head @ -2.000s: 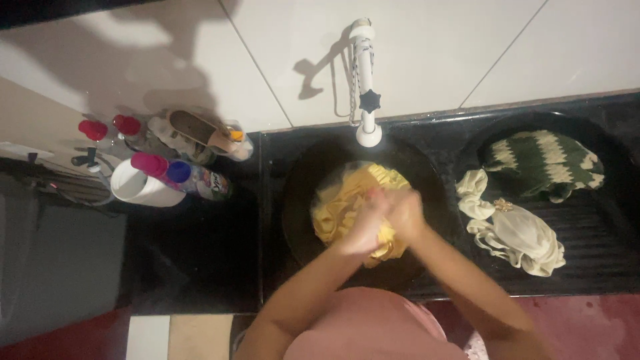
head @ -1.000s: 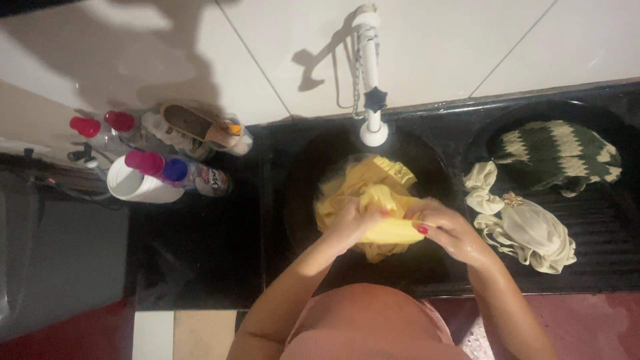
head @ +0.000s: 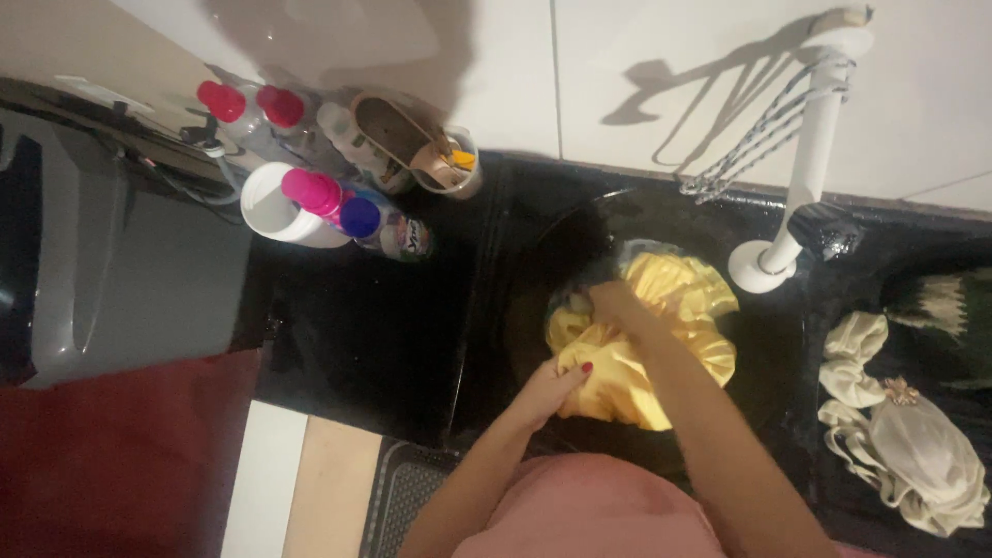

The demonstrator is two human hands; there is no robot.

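A wet yellow cloth lies bunched in the round dark basin. At its lower left edge my left hand grips a fold between thumb and fingers. My right hand reaches across to the upper left part of the cloth, beside a patch of whitish, sudsy water; its fingers are blurred and partly hidden, so whether they hold cloth cannot be told. A white tap with a dark handle rises behind the basin, a cord looped round its upper end.
Left of the basin stand a white tub, a bottle with a blue cap, clear bottles with red caps and a cup holding a brush. On the right lie a cream cloth and a green-and-cream knitted piece.
My right hand has moved from the cloth's right side across to its upper left. The cloth, earlier stretched between both hands, now spreads lower in the basin. The view has shifted left.
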